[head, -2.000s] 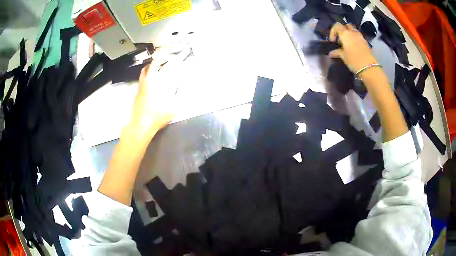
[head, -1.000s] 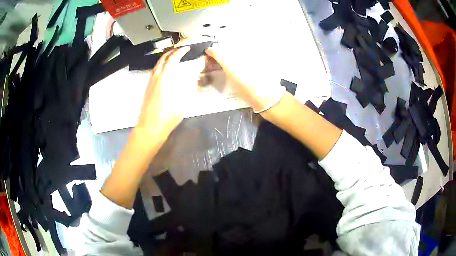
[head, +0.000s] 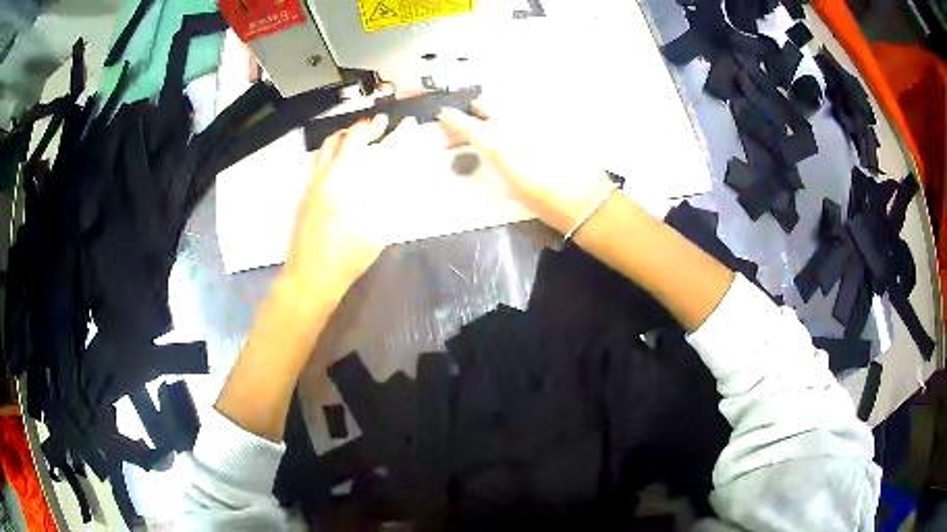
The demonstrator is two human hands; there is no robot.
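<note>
A black strip (head: 415, 107) lies across the white machine bed (head: 582, 114), just in front of the presser foot (head: 382, 89). My left hand (head: 348, 197) rests on the bed with its fingertips on the strip's left part. My right hand (head: 509, 166) has its fingertips on the strip's right part, near its end. The bed is overexposed, so the exact finger grip is washed out. The needle cannot be made out.
The machine head (head: 301, 68) stands at top left of the bed. Long black strips (head: 93, 229) hang in a dense bundle at left. Short black pieces (head: 763, 125) lie at right, and a black heap (head: 550, 405) lies at bottom centre. Teal cloth (head: 197, 62) is at top left.
My right hand has come from the pieces at right to the foot, bringing a black piece. Since a second ago, the strip lies straighter and extends farther right between my hands.
</note>
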